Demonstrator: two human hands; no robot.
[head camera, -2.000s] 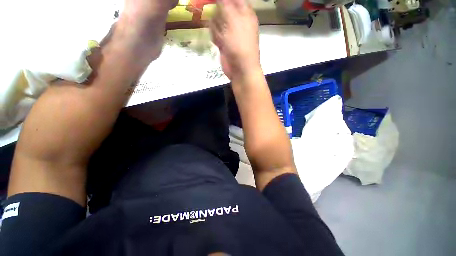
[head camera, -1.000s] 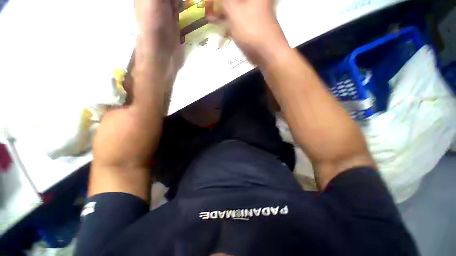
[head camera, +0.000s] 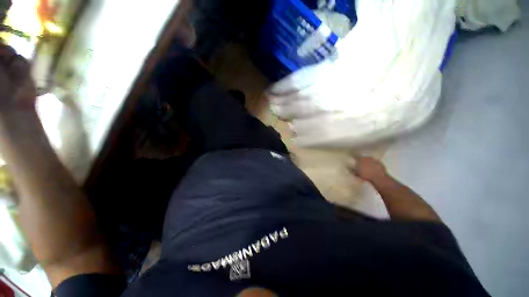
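Note:
A large heap of white cloth (head camera: 371, 81) hangs over a blue basket at the upper middle. My right hand (head camera: 369, 168) is low on the right, at the edge of cream cloth (head camera: 330, 168) below the heap. It is blurred, and whether its fingers grip the cloth cannot be told. My left hand (head camera: 16, 78) is at the left edge, over the machine table, small and blurred. Its fingers are unclear. Pale cloth (head camera: 72, 125) lies beside the left forearm at the table's front.
The white table (head camera: 124, 43) runs slanting at the upper left, with a dark front edge. Yellow and orange-red parts show blurred in its far corner. The blue basket (head camera: 284, 35) stands at the upper middle. Grey floor (head camera: 487, 145) spreads on the right. More pale cloth (head camera: 490, 13) is at the top right.
The view has swung right and down towards the baskets. My right hand has left the bright work area and moved down to the cloth on the right. My left hand stays over the table.

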